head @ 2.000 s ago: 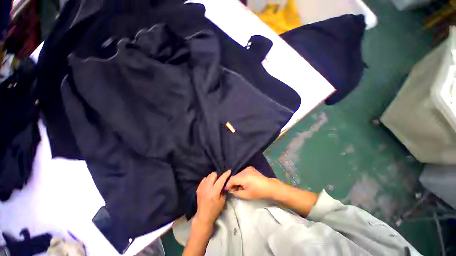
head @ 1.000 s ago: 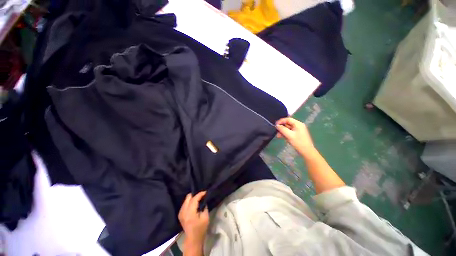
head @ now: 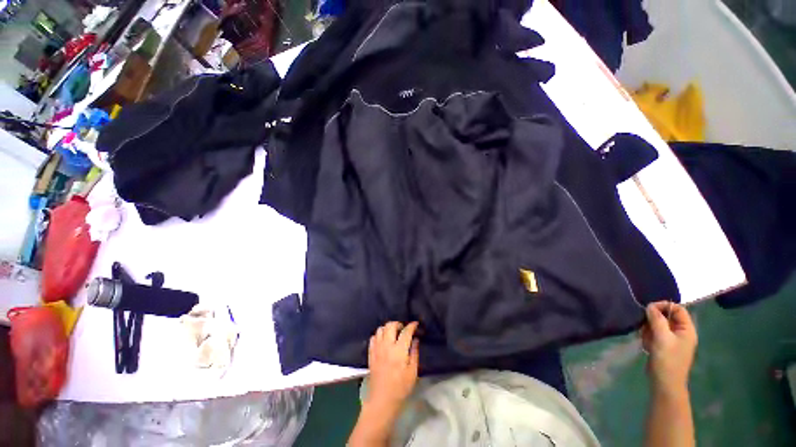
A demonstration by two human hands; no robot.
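A black jacket (head: 419, 218) lies spread on the white-topped table (head: 262, 323), with a pale curved seam line and a small gold-tan label (head: 529, 280) near its lower right. My left hand (head: 394, 360) rests at the jacket's bottom edge, fingers curled on the cloth; whether it grips the hem is hard to tell. My right hand (head: 669, 330) pinches the hem's right corner at the table's front right edge. More black garments lie beneath and behind, one cuff with buttons (head: 630, 157) showing at the right.
Another black garment (head: 188, 144) lies at the left. A black tripod (head: 131, 306), a crumpled whitish cloth (head: 209, 339) and red plastic bags (head: 38, 349) are at the left. A white bin (head: 742, 70) with yellow cloth (head: 670, 111) stands beyond the right edge. Clear plastic (head: 183, 422) hangs below.
The view has swung left, showing the tripod and red bags. My hands have spread from close together to wide apart along the hem, and the jacket's lower edge lies flatter.
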